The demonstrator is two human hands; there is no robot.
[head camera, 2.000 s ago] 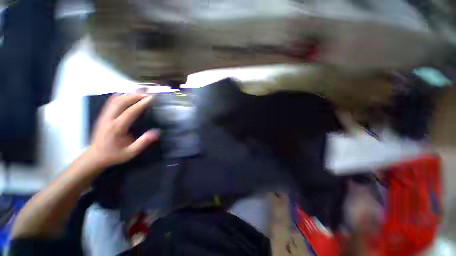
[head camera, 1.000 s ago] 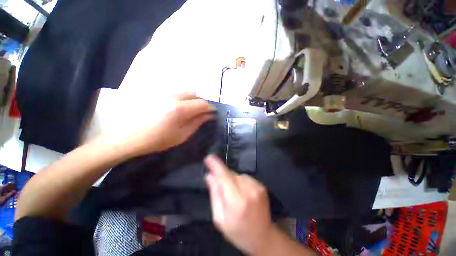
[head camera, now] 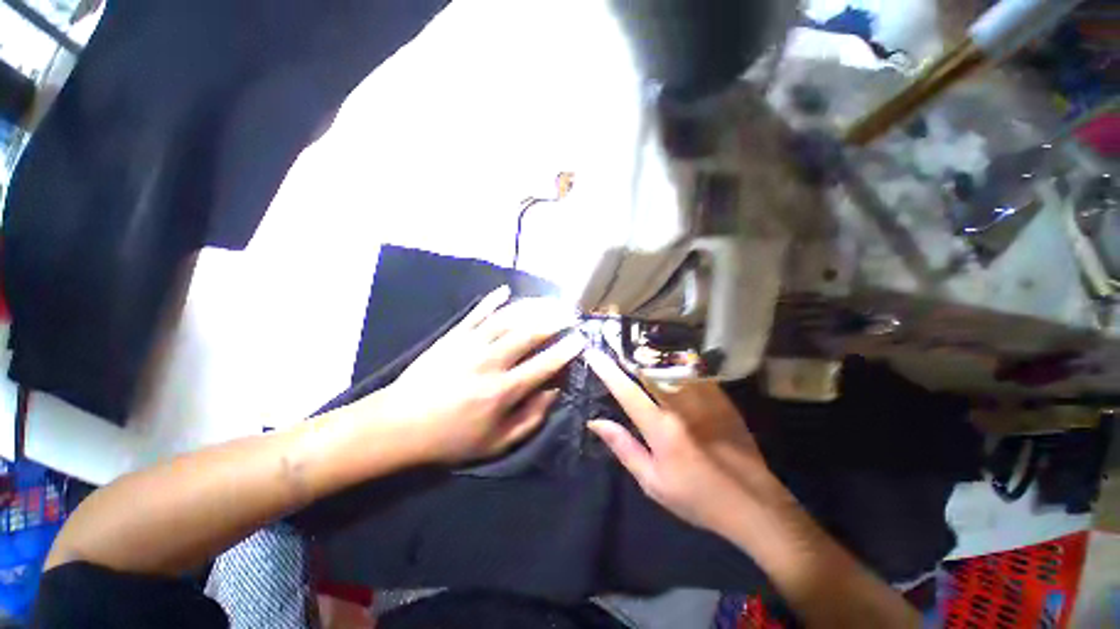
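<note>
A large black garment panel (head camera: 491, 528) lies under the sewing machine head (head camera: 737, 295) and spreads to both sides. My left hand (head camera: 485, 387) presses flat on the cloth, its fingertips just left of the needle area. My right hand (head camera: 688, 442) lies on the cloth at the right, its index fingertip close to the left fingertips and its thumb lower down. The cloth is bunched between the hands. The presser foot (head camera: 602, 329) is partly hidden by fingers and glare. Whether either hand pinches the cloth is hard to see.
Another large black cloth (head camera: 123, 184) lies at the upper left of the white table (head camera: 491, 111). A thin dark cord with a small orange end (head camera: 564, 186) lies behind the work. A red openwork basket (head camera: 1013, 584) is at the lower right, a blue basket (head camera: 35, 516) at the lower left.
Both hands have moved up to the needle area. The pocket piece, earlier flat and visible, no longer shows, and the panel is folded and bunched. The machine head appears larger and nearer.
</note>
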